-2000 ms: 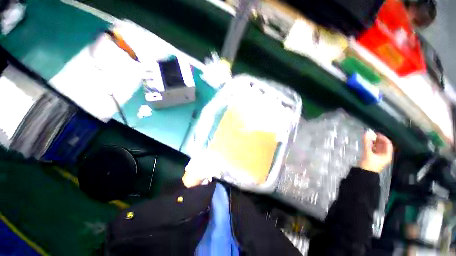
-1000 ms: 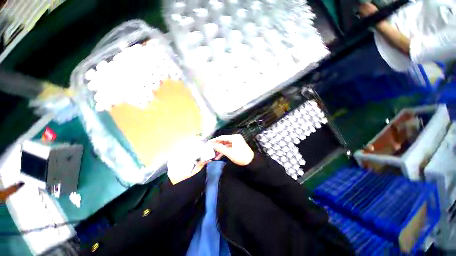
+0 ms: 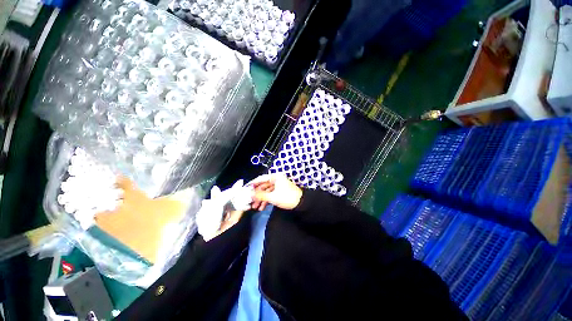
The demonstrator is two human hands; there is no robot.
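My left hand (image 3: 229,221) holds a bunch of small white caps (image 3: 215,210) in front of my chest. My right hand (image 3: 276,191) is beside it, its fingers closed on a small white part at the bunch; the part is mostly hidden. Assembled pieces (image 3: 308,146), white rings with dark bluish centres, stand in tight rows on the black tray (image 3: 356,147) at the right. The stacked clear blister tray (image 3: 135,81) holds whitish round parts. The lined parts bin (image 3: 135,273) at the left holds loose white caps and a tan cardboard sheet (image 3: 141,222).
A wire basket (image 3: 374,111) surrounds the black tray. A second black tray (image 3: 274,59) with white pieces is behind the blister tray. Blue crates (image 3: 480,169) are stacked at the right, with a white-edged box (image 3: 495,69) above them. A grey box meter (image 3: 81,294) is lower left.
The view has turned right, so the bin and blister tray sit further left and the wire basket is more central. Both hands stay together at the bunch of caps.
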